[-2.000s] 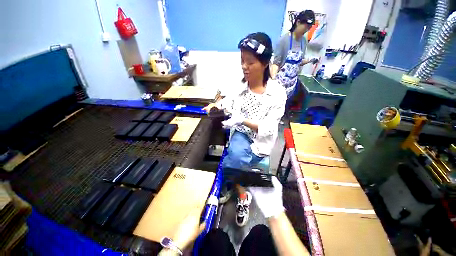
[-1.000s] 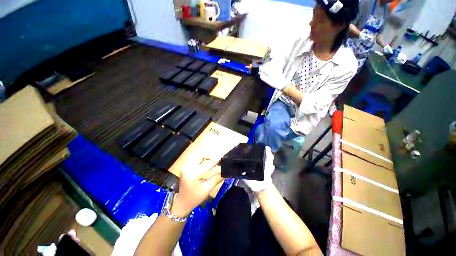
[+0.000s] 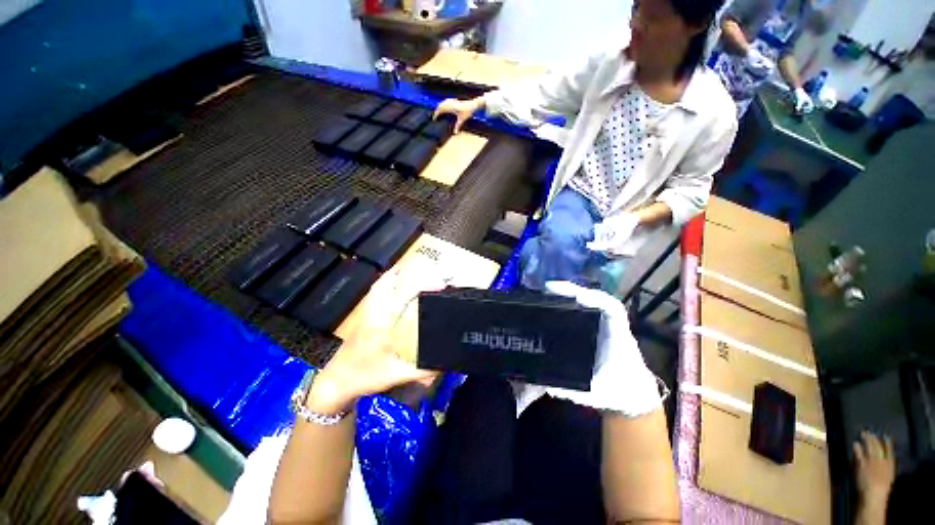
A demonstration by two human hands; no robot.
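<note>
A black printed housing [image 3: 507, 336] is held up in front of me, its broad face with the pale logo turned towards me and upside down. My right hand [image 3: 618, 354], in a white glove, grips its right end. My left hand [image 3: 371, 344], bare with a bracelet at the wrist, is at its left end, fingers partly hidden behind it. Several more housings [image 3: 326, 292] lie in two rows on the cardboard sheet [image 3: 443, 261] on the mesh belt, at the left of my hands.
A person [image 3: 625, 133] sits opposite, one hand at a farther group of housings [image 3: 379, 142]. Blue sheeting [image 3: 210, 344] edges the belt. A cardboard stack [image 3: 51, 256] is at left. One housing [image 3: 772, 422] lies on the cardboard-covered bench [image 3: 743, 359]; another hand [image 3: 875, 467] is beside it.
The held housing has turned from its end to its broad logo face. A housing now lies on the right bench. The seated person's bare hand has reached over the far housings.
</note>
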